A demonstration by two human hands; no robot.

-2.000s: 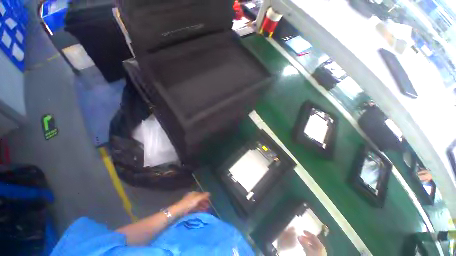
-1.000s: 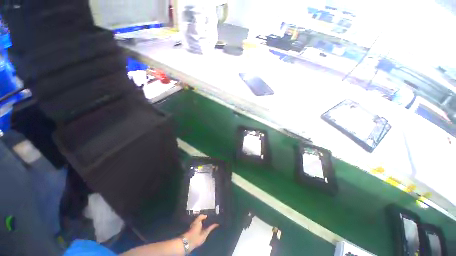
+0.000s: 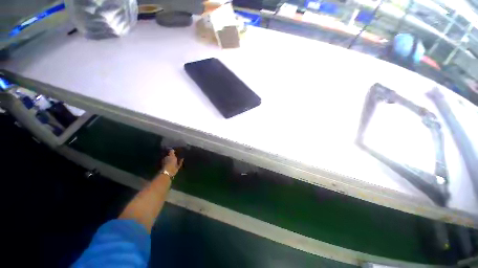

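Note:
My left hand [image 3: 172, 162], with a silver watch on the wrist, reaches over the green conveyor [image 3: 262, 204] under the front edge of the white shelf. Its fingers are at a blurred dark thing with a pale patch [image 3: 174, 142], partly hidden by the shelf and shadow. It looks like a tablet unit in its black tray, but I cannot tell whether the fingers grip it. My right hand is out of the picture.
On the raised white shelf [image 3: 131, 84] lie a black flat slab [image 3: 223, 87], a dark-edged open frame [image 3: 440, 152], a small carton [image 3: 228, 35] and a silvery wrapped bundle [image 3: 102, 15]. A pale rail [image 3: 230, 217] parts conveyor and green bench [image 3: 194, 248]. The lower left is very dark.
The view has swung up towards the shelf. My left hand has left the tablet unit on the bench and reached across the rail over the conveyor.

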